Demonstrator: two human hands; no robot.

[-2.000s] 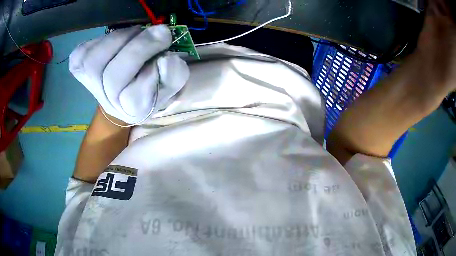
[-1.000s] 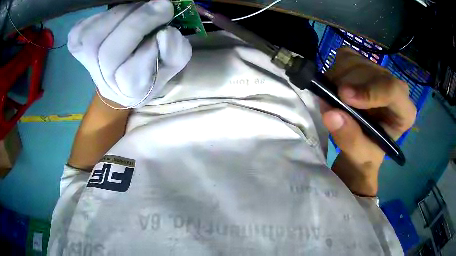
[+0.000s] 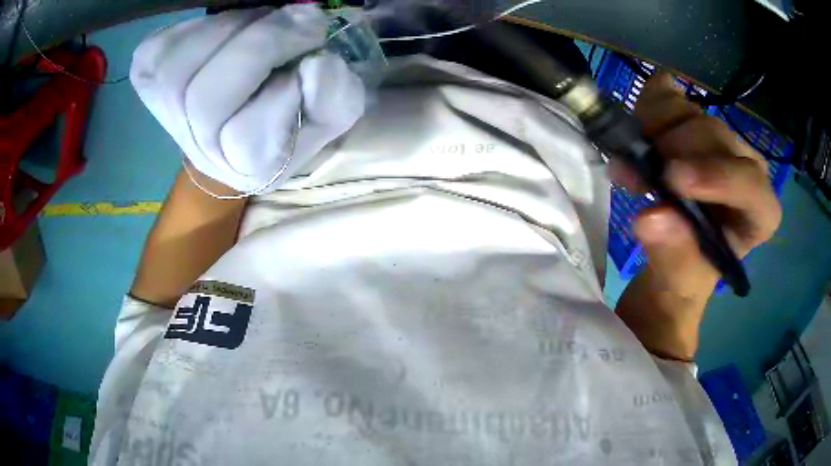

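My left hand [image 3: 251, 100], in a white glove, holds the small green circuit board [image 3: 361, 43] by its left end at the bench edge. The board is partly blurred. Thin solder wire [image 3: 298, 146] loops over the glove. A white lead wire [image 3: 437, 34] runs right from the board. My bare right hand [image 3: 697, 182] grips the black handle of the soldering iron [image 3: 629, 136]. Its brass-coloured collar shows, and its barrel is blurred and points up-left towards the board. I cannot tell whether the tip touches the board.
The dark bench edge [image 3: 629, 35] crosses the top. A blue crate [image 3: 625, 218] is below the bench behind my right hand. A red stool [image 3: 64, 136] stands at the left. A cardboard box [image 3: 20, 264] is below it. Black cords hang at the upper right.
Since two seconds ago my right hand has come in from the upper right with the soldering iron. In the last second the iron's collar and handle moved slightly right, away from the board.
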